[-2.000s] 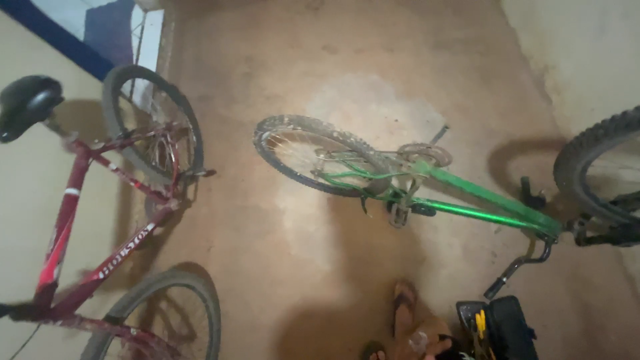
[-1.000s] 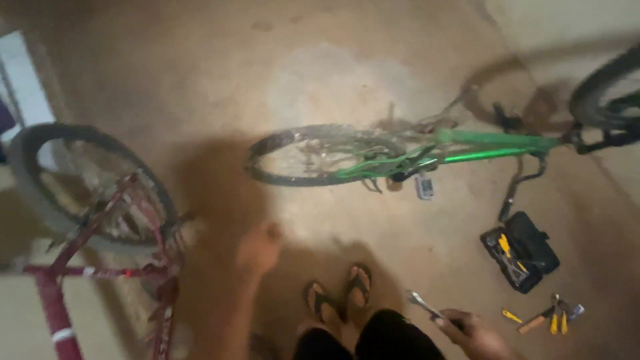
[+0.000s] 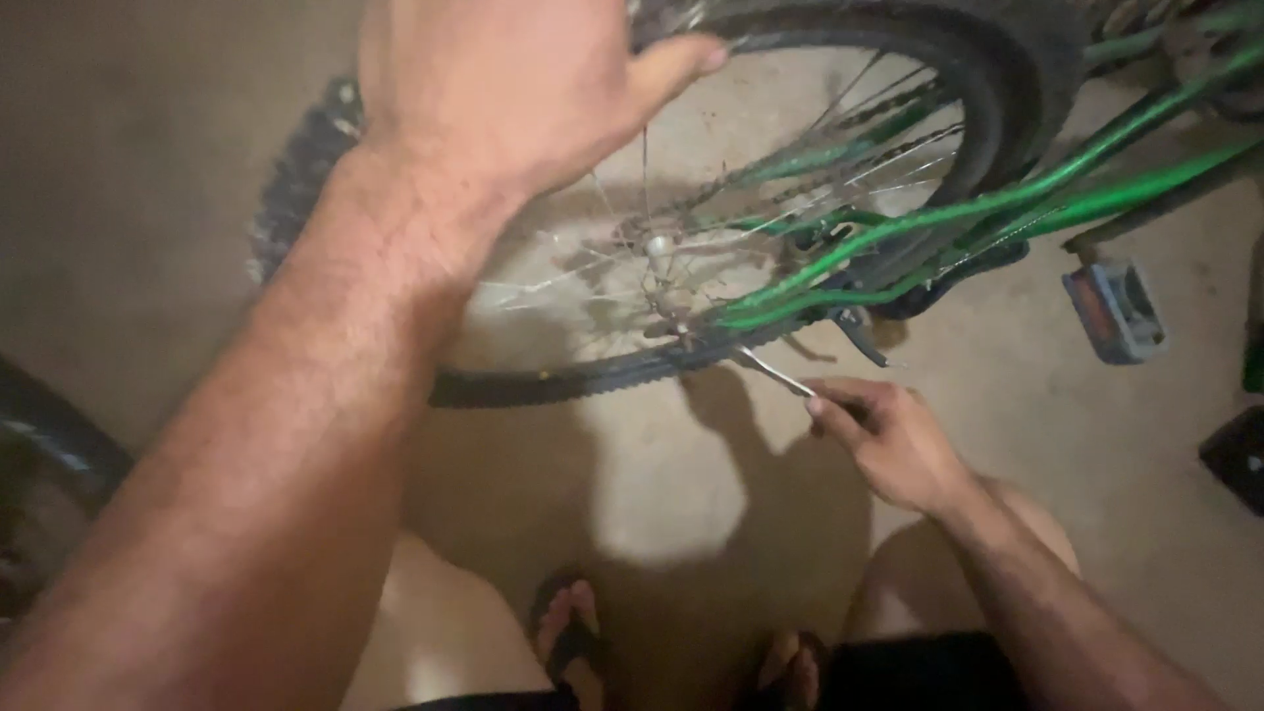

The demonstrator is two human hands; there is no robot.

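Observation:
The rear wheel's black tire [image 3: 583, 377] of the green bicycle is right in front of me, with the green frame [image 3: 879, 237] running off to the upper right. My left hand [image 3: 513, 89] reaches over the top of the wheel, thumb out; its fingers are cut off by the view's edge, so a hold on the tire cannot be told. Low on the right, my right hand [image 3: 884, 434] grips a metal wrench [image 3: 780, 373]. The wrench's far end is at the lower edge of the tire, near the axle nut [image 3: 681, 331]; contact is unclear. The wheel hub [image 3: 657, 247] shows between the spokes.
A bicycle pedal [image 3: 1116, 311] juts out at the right. Farther right lies part of a black case [image 3: 1239, 454]. Another tire [image 3: 59, 434] stands at the left edge. My feet in flip-flops [image 3: 573, 632] are below on the floor.
The view is now much closer to the green bicycle's rear wheel. My left hand has come over the wheel, and my right hand has brought the wrench near the axle.

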